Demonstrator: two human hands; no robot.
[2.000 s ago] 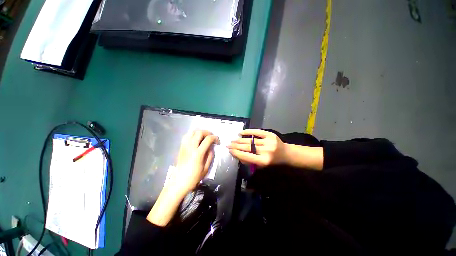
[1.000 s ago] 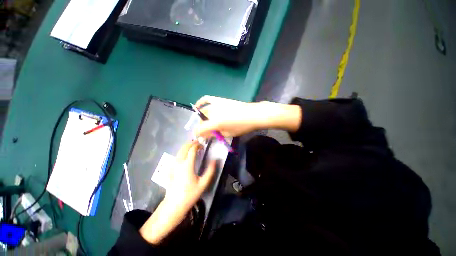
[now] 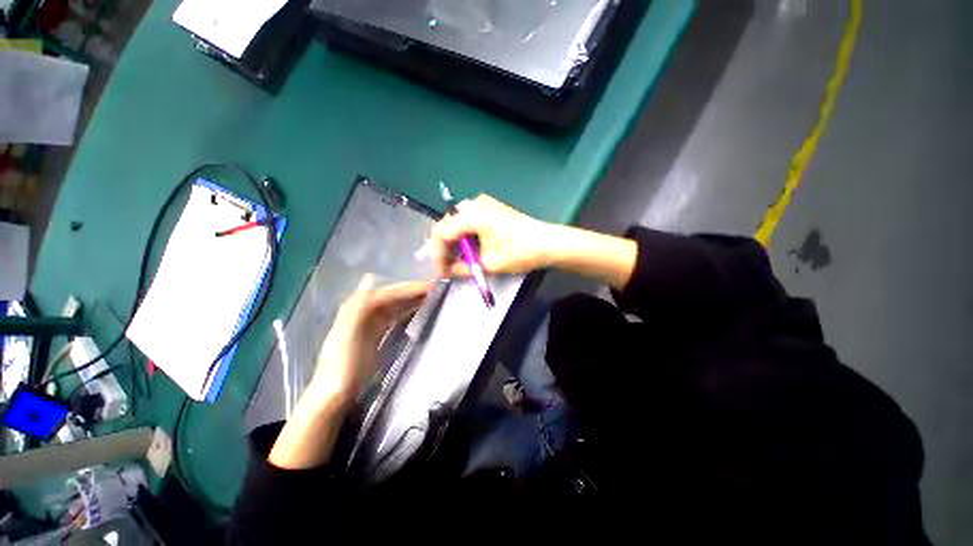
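A dark laptop [image 3: 347, 251] covered in clear shiny film lies at a slant on the green bench. A long edge runs across its near side with a bright grey surface [image 3: 453, 341] beyond it; I cannot tell whether this is a lifted lid or film. My left hand [image 3: 368, 331] is at this edge, fingers extended; its grip is unclear. My right hand [image 3: 485, 240] holds a purple-pink pen [image 3: 476, 272] over the laptop's far right part. Its fingertips are close to the left hand's. A narrow white strip [image 3: 284, 363] lies at the laptop's left.
At the left, a blue clipboard with a white sheet [image 3: 203, 288] bears a red pen [image 3: 243, 228], with a black cable [image 3: 149, 240] looped around it. Film-covered laptops [image 3: 469, 43] are stacked behind. A blue-lit display [image 3: 34, 413] and power strip [image 3: 96, 379] are lower left.
The view has swung, shifting the bench things right. My right hand came in over the laptop with the pen. The long edge and bright surface now show; the white label is out of sight.
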